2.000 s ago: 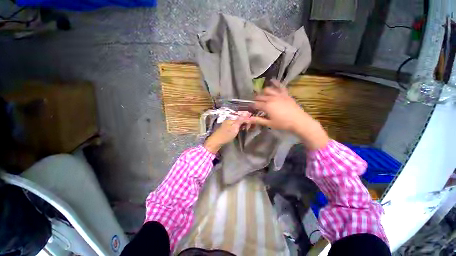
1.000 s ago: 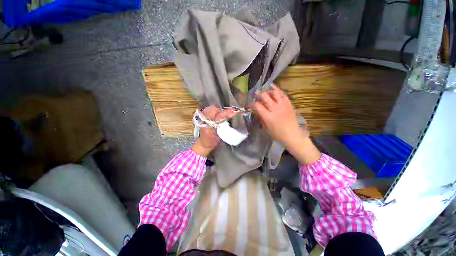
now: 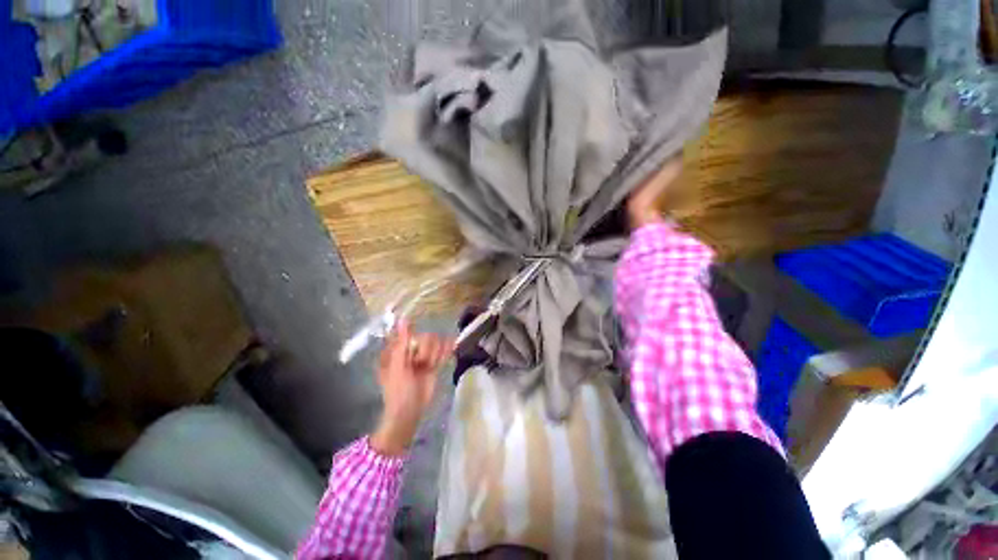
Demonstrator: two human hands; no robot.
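Observation:
A bundle of grey-brown cloth point(image 3: 580, 120) lies across the wooden bench and over my lap, cinched at its middle by a pale tie point(image 3: 512, 290). My left hand point(image 3: 412, 366) is closed on the loose end of the tie, left of the bundle, and the tie runs taut from the cinch to it. A blurred white tag point(image 3: 370, 334) shows beside this hand. My right hand point(image 3: 657, 195) is at the right side of the bundle, blurred and partly hidden by the cloth, so its fingers cannot be made out.
The wooden bench point(image 3: 810, 164) runs left to right under the bundle. A blue crate point(image 3: 197, 55) stands on the floor at upper left, and another blue crate point(image 3: 865, 279) at right. A white table edge point(image 3: 941, 383) curves along the right. A white chair-like shape point(image 3: 208, 470) is at lower left.
My hands have moved apart from the tie area, the left down and left with the tie end, the right to the bundle's right side. The bundle now shows gathered tightly at its middle.

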